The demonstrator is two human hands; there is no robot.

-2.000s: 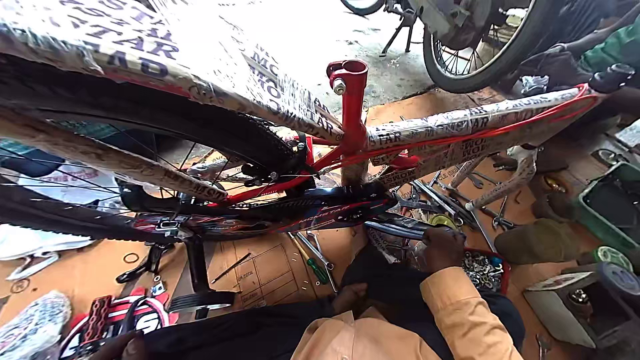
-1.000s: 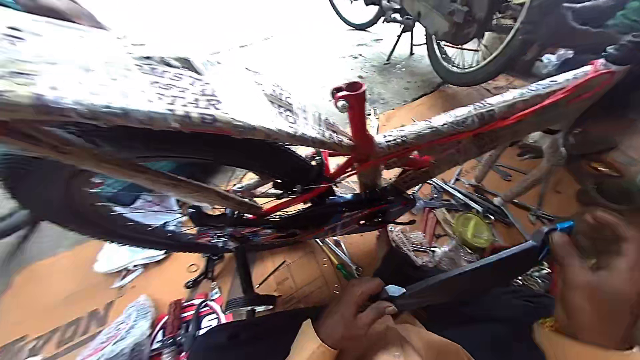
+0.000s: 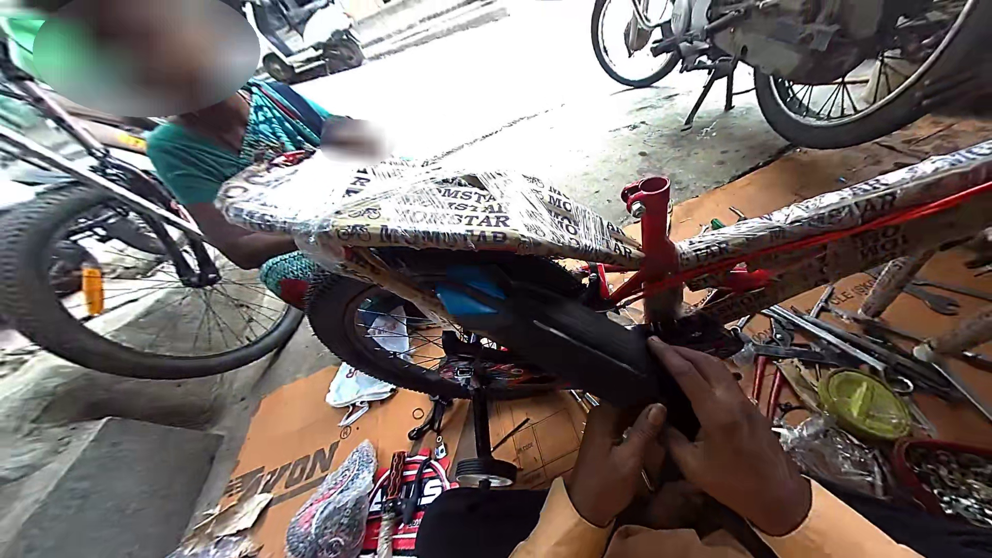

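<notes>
Both hands are close together at the lower right of centre, around the near end of a black plastic bicycle mudguard [image 3: 577,329] with a blue patch at its far end. My left hand [image 3: 616,461] grips it from below, thumb on top. My right hand [image 3: 732,434] holds it from the right, fingers laid along its edge. The mudguard slants up and left in front of the bicycle's rear wheel [image 3: 333,310]. Behind my hands stands the red seat tube [image 3: 657,232] of the bicycle frame, its top open. Printed wrapping covers the top tube [image 3: 790,232] and the rear carrier area [image 3: 465,213].
A person in a teal garment [image 3: 186,163] crouches behind the rear wheel, beside another bicycle [image 3: 139,310]. Tools [image 3: 845,341], a green lid [image 3: 864,403] and a bowl of small metal parts [image 3: 953,473] lie at right. A pedal [image 3: 486,471] juts out low. A motorcycle [image 3: 806,46] stands behind.
The mudguard, held between separated hands at right a second ago, now points up and left, with both hands together at its near end. The view has swung left, showing the crouching person.
</notes>
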